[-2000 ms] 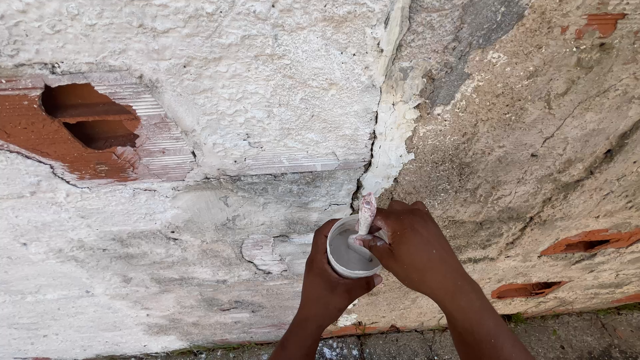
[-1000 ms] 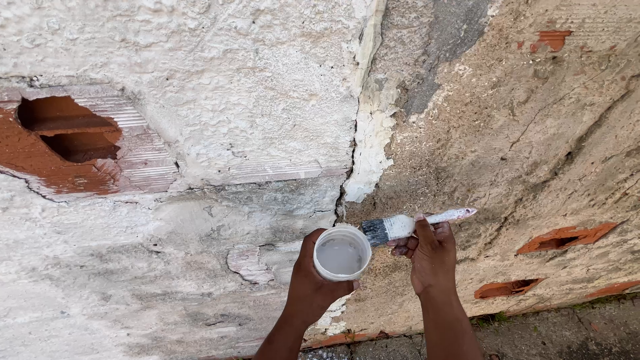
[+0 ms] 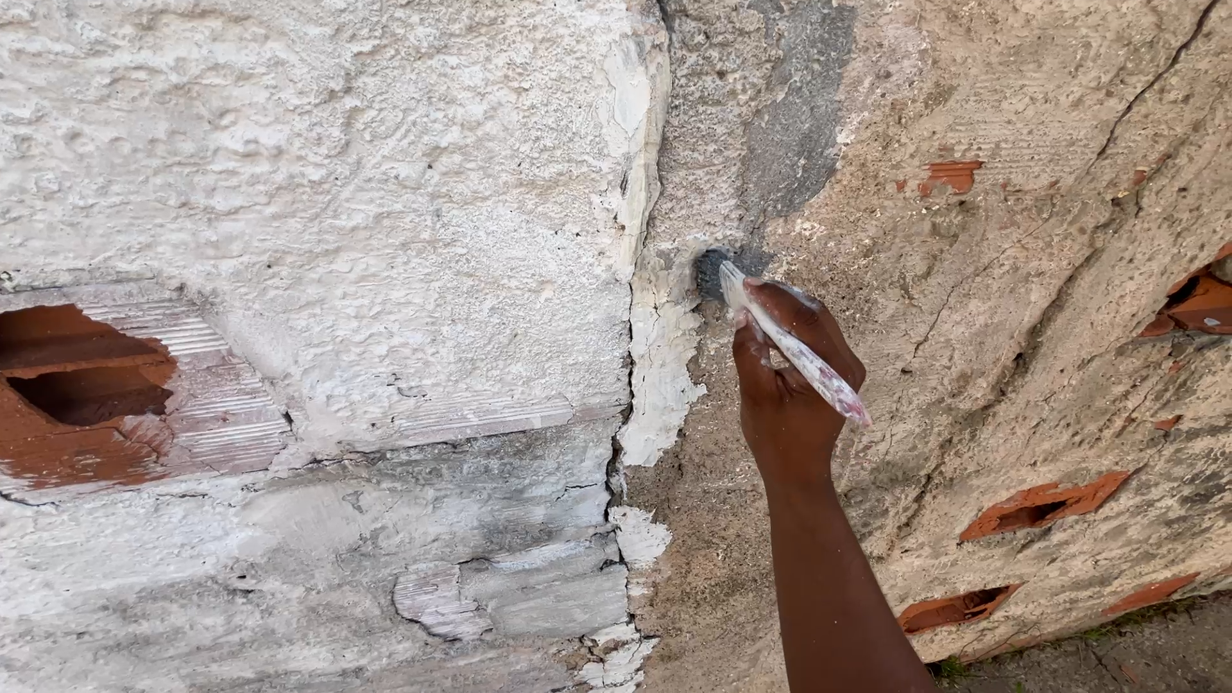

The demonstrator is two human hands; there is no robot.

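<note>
My right hand (image 3: 794, 361) grips a paintbrush (image 3: 804, 361) by its white, paint-stained handle, which slants down to the right. The dark bristles press on the rough wall (image 3: 789, 231), just right of a long vertical crack, where grey and white patches meet bare brown render. Left of the crack the wall bears white, textured paint, greyer lower down. Neither my left hand nor the white cup of liquid is in view.
A broken hollow clay brick (image 3: 87, 443) lies exposed at the left. More broken brick openings (image 3: 1044, 505) show at the lower right. Paved ground (image 3: 1145, 645) runs along the wall's foot at the bottom right corner.
My right hand has moved up from beside the white cup, and the brush now touches the wall. My left hand and the cup have gone out of view.
</note>
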